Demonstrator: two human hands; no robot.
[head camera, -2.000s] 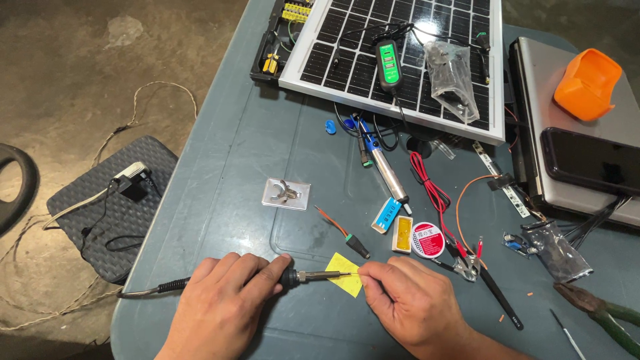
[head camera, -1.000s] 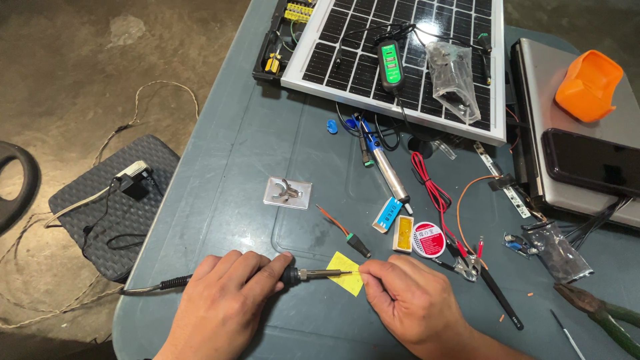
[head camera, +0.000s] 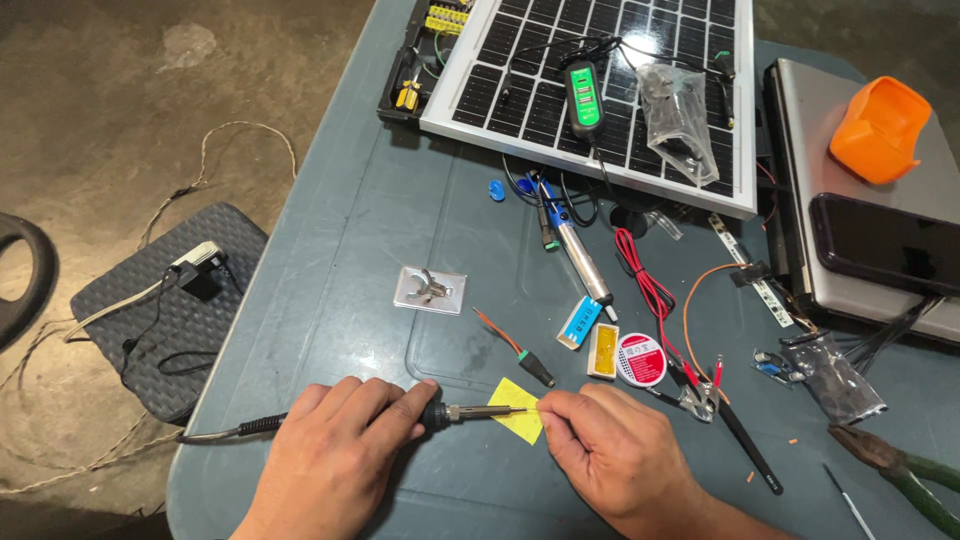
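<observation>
My left hand (head camera: 345, 442) is closed around the dark handle of a soldering iron (head camera: 480, 412), whose metal tip points right over a yellow paper square (head camera: 517, 409). Thumb and forefinger of my right hand (head camera: 615, 450) pinch a thin strand, probably solder wire (head camera: 533, 409), which meets or nearly meets the tip. Just above the paper lies a green and black barrel connector (head camera: 534, 366) with short orange and dark leads. An open box of yellow rosin (head camera: 603, 351) and a round red and white tin (head camera: 641, 360) lie above my right hand. A metal iron stand (head camera: 429, 290) is farther up.
A solar panel (head camera: 525, 161) with a green USB module (head camera: 585, 97) lies at the back. A blue desoldering pump (head camera: 574, 247), red leads (head camera: 641, 274), black tweezers (head camera: 750, 450) and pliers (head camera: 892, 465) lie rightward. A laptop (head camera: 795, 150) carries a phone (head camera: 885, 244). The iron's cord (head camera: 225, 433) crosses the left edge.
</observation>
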